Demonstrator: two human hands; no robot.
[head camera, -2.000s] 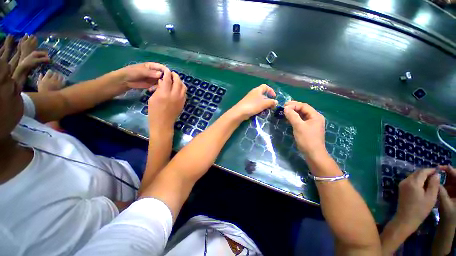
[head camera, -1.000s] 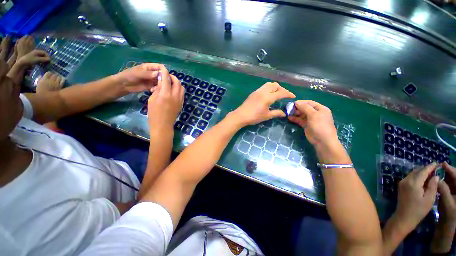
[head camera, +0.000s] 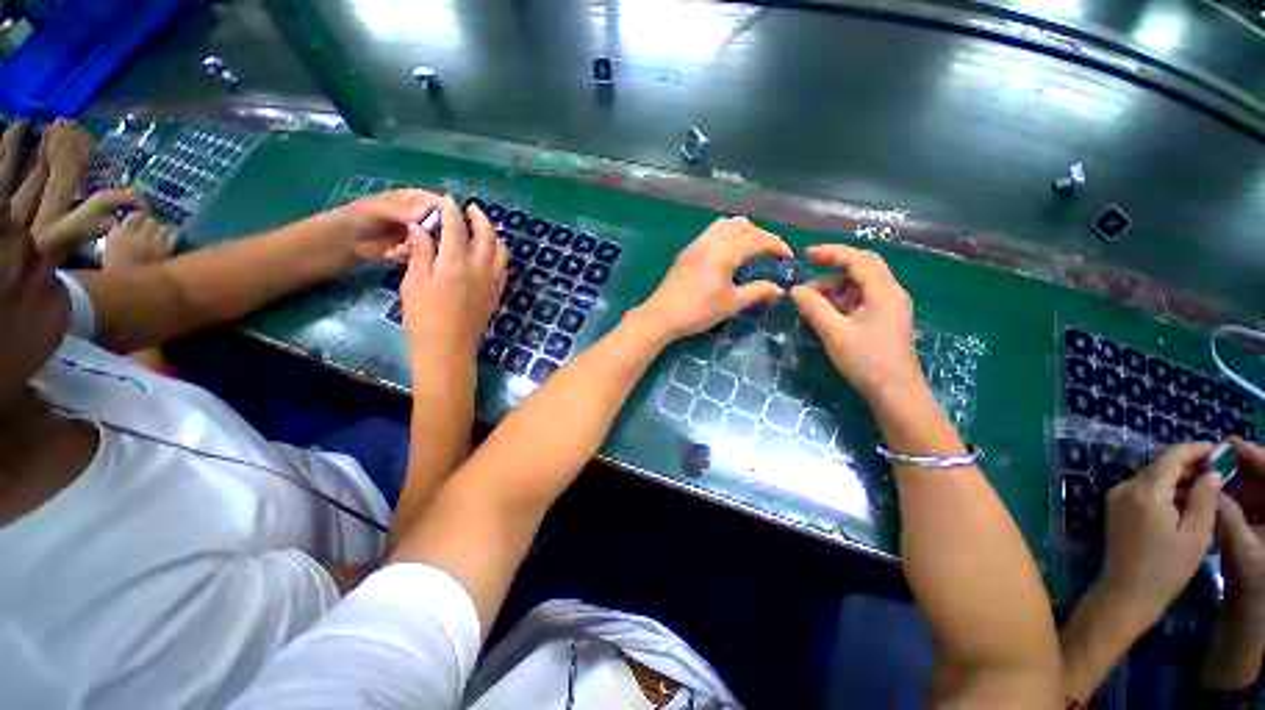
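A small dark square unit (head camera: 787, 273) is held between the fingertips of both hands, above the back of my blister tray. My left hand (head camera: 717, 282) grips it from the left with thumb and fingers. My right hand (head camera: 860, 316), with a silvery bracelet at the wrist, grips it from the right. The fingertips hide its edges. The clear blister tray (head camera: 742, 405) lies below the hands on the green bench. Its visible pockets show green through, and glare covers part of it. A single dark piece (head camera: 696, 456) shows near its front left.
Neighbours' hands work at left (head camera: 455, 271) and right (head camera: 1172, 502), over trays of black pieces (head camera: 566, 278). Beyond the worn bench edge, the conveyor belt (head camera: 860, 125) carries scattered small units. A green post (head camera: 329, 70) stands at back left. A white cord curves at far right.
The held unit has moved slightly up and left and now shows a dark face. Both hands have shifted around it. The units on the belt have moved left.
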